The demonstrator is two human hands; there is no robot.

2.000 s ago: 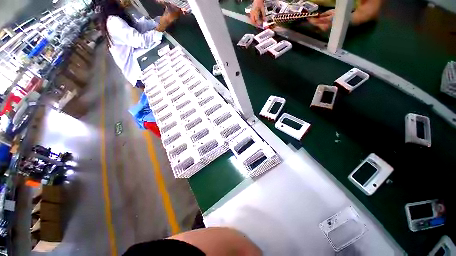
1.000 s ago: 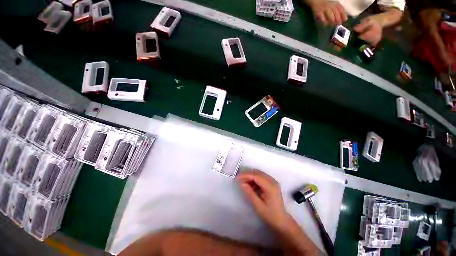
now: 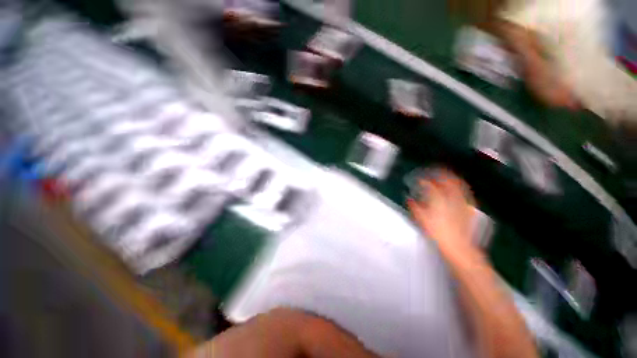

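The whole view is motion-blurred. My right hand [image 3: 443, 208] is stretched over the green belt, its fingers at a small pale unit [image 3: 418, 183]. Whether the fingers grip it or only touch it cannot be told. White housings lie on the belt, one [image 3: 374, 154] left of my hand and another [image 3: 482, 227] just right of it, partly hidden by the hand. My left arm shows at the bottom edge, but my left hand is out of the picture. The white mat [image 3: 349, 280] lies below; no cover can be made out on it.
Tight rows of white cover stacks [image 3: 154, 161] stand left of the mat. More blurred housings lie along the green belt [image 3: 349, 91], which has a pale rail on its far side. Across the belt are a coworker's arm and pale clothing at upper right.
My right hand has moved from above the mat out over the belt. The camera view has swung left, so the cover stacks fill more of it and the hammer is out of view.
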